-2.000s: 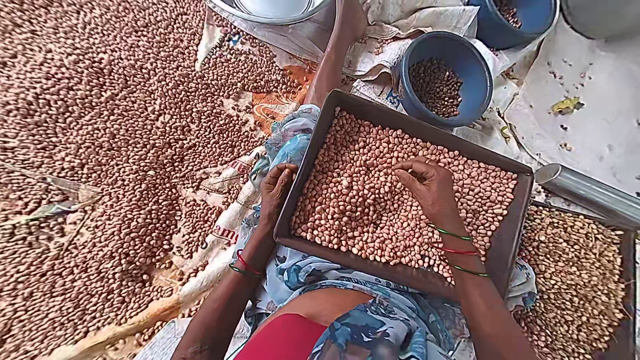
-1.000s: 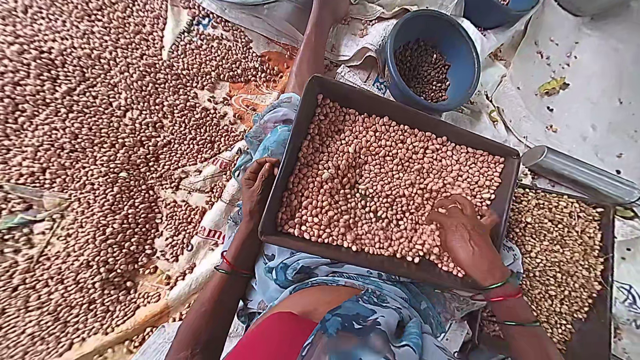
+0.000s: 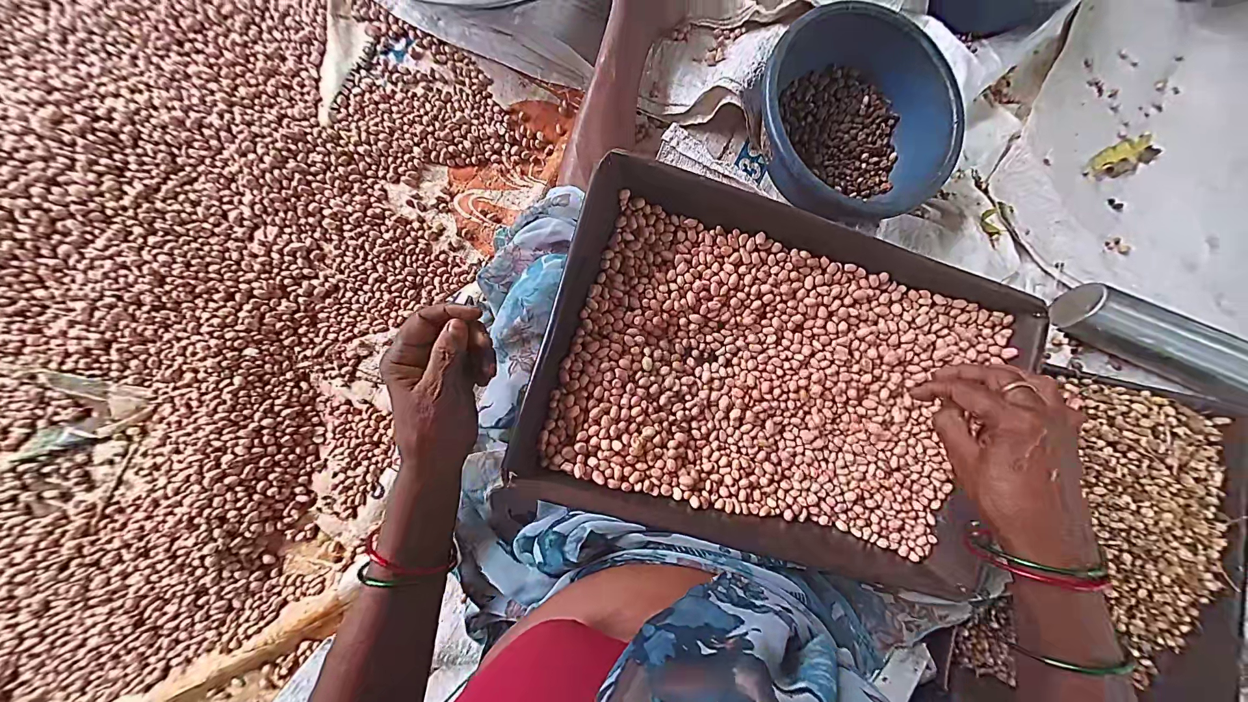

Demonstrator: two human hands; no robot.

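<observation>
A dark rectangular tray (image 3: 585, 229) rests tilted across my lap, spread with pinkish-brown nuts or seeds (image 3: 760, 361). Just off the tray's left side is my left hand (image 3: 436, 380), its fingers curled together; whether anything is between them is hidden. Over the tray's right end hangs my right hand (image 3: 1014, 444), thumb and forefinger apart above the seeds, with nothing visible between them. Both wrists wear red and green bangles. Beyond the tray's far edge stands a blue plastic bucket (image 3: 921, 107) holding darker seeds (image 3: 840, 132).
A large heap of similar seeds (image 3: 195, 244) covers the ground at left. At right lie a metal cylinder (image 3: 1160, 327) and a second dark tray (image 3: 1199, 643) of paler seeds (image 3: 1150, 507). White sheets (image 3: 1189, 214) spread beyond, and my bare leg (image 3: 614, 88) extends forward.
My left hand has come away from the tray's left rim, where it rested in both earlier frames. My right hand has moved from the middle of the tray to its right end.
</observation>
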